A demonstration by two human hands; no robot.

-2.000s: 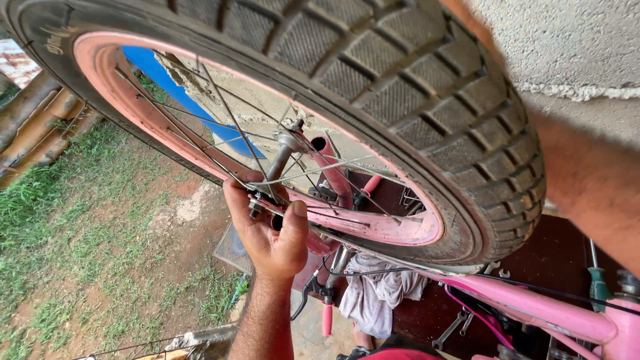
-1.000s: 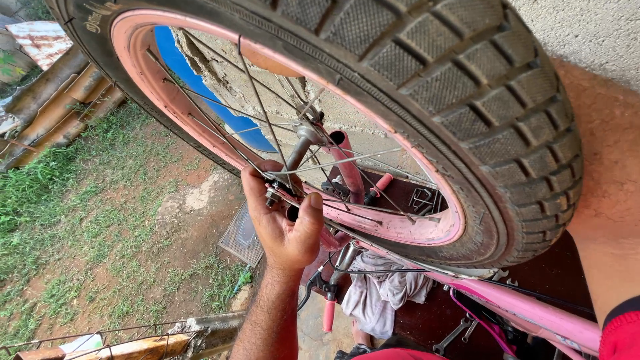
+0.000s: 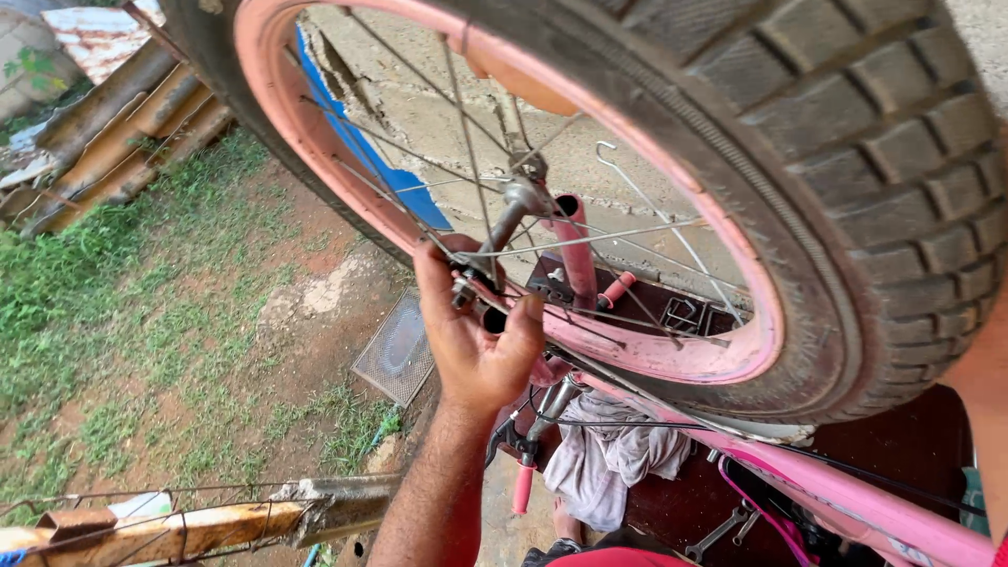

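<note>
A bicycle wheel with a pink rim (image 3: 504,31) and a knobby black tyre (image 3: 858,157) fills the upper view, tilted. My left hand (image 3: 480,339) is at the near end of the wheel's hub (image 3: 512,213), fingers and thumb around the axle end and a thin metal part there. Wire spokes (image 3: 457,118) run from the hub to the rim. Pink fork tubes (image 3: 579,252) stand behind and below the hub. Of my right arm only a part shows at the right edge; the right hand is hidden behind the tyre or out of view.
A pink bicycle frame (image 3: 850,488) with a black cable lies at lower right. Below are a grey cloth (image 3: 598,465), a wrench (image 3: 717,531), and a pink handlebar grip (image 3: 523,488). A rough wall (image 3: 630,181) rises behind the wheel. A rusty metal bar (image 3: 197,528) crosses lower left, beside grassy ground.
The wheel fills more of the view and sits farther right. The right forearm, plainer earlier, is now mostly out of view. My left hand stays at the axle end.
</note>
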